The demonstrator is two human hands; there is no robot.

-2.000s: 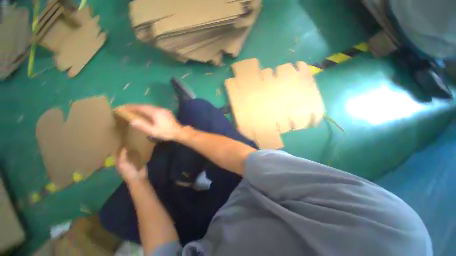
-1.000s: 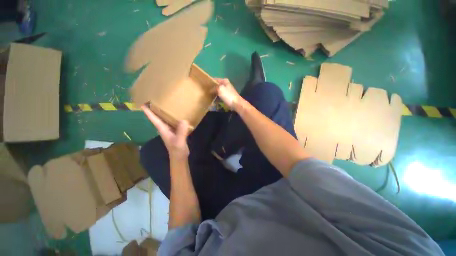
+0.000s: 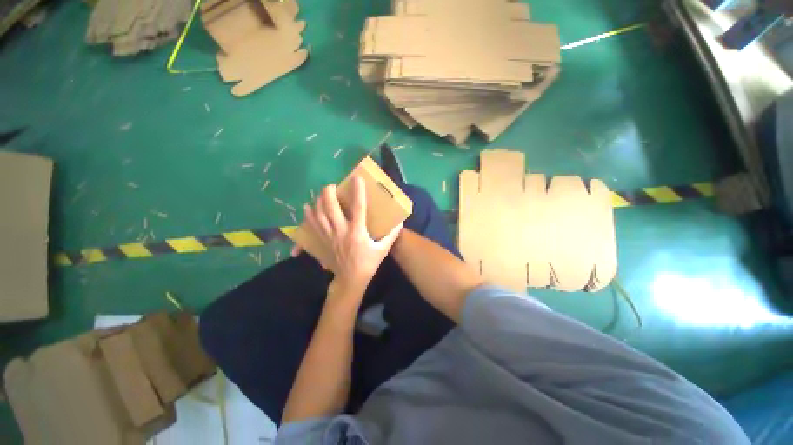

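A folded mailer box is tilted over my lap, its lid panel no longer standing out and its faces compact. My left hand is spread over its near face, fingers pressed on the board. My right forearm runs up behind the box; my right hand supports it from behind and is mostly hidden. A flat box blank lies on the floor by my right knee.
A thick stack of blanks is ahead. Part-folded board lies ahead left, more boxes on the white sheet at lower left. A carton is far left, striped tape crosses the floor, and a metal-edged structure is upper right.
The open tray with its raised lid panel is now a compact, closed-looking box, turned over my lap. My left hand has moved onto its face; my right hand has gone behind it.
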